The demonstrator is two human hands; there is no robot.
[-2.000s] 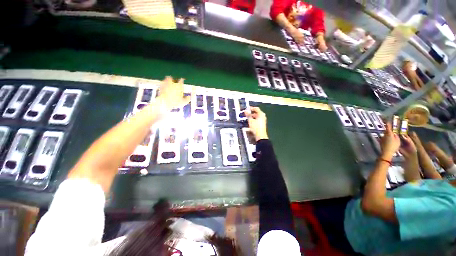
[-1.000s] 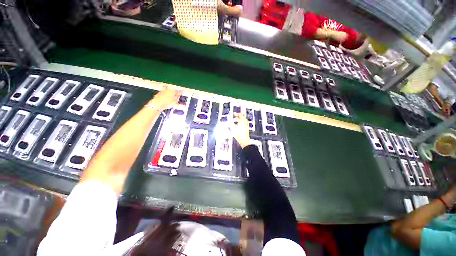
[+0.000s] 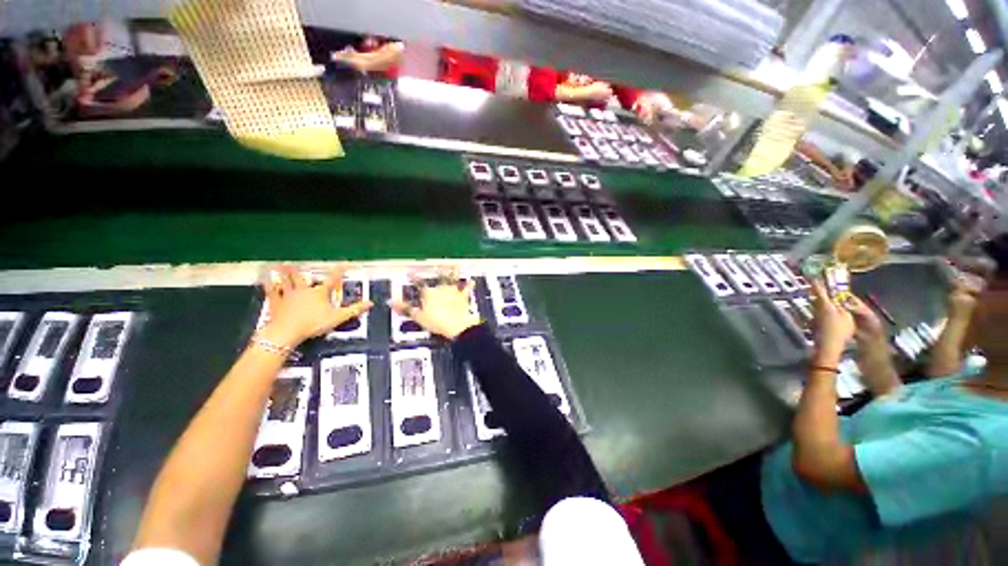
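A clear tray (image 3: 365, 473) holds white oblong phone units in two rows, each with a dark oval at one end. A near-row unit (image 3: 415, 396) lies in front of my hands. My left hand (image 3: 298, 310), palm down with fingers spread, is over the far left part of the tray and partly covers the units there. My right hand (image 3: 440, 308), below a black sleeve, has its fingers spread over far-row units right of centre. Nothing held shows in either hand. The fingertips' exact contact is unclear. My right forearm crosses near-row units.
Another phone tray (image 3: 116, 442) lies at left. A tray (image 3: 560, 227) is on the green belt beyond the pale rail (image 3: 619, 264). At right, a person in teal (image 3: 928, 442) holds a small part near another tray (image 3: 746, 321). A yellow dotted sheet (image 3: 260, 77) hangs overhead.
The view has shifted. My right hand has moved from the middle of the tray to its far row, closer to my left hand. My left hand's fingers are now spread wide.
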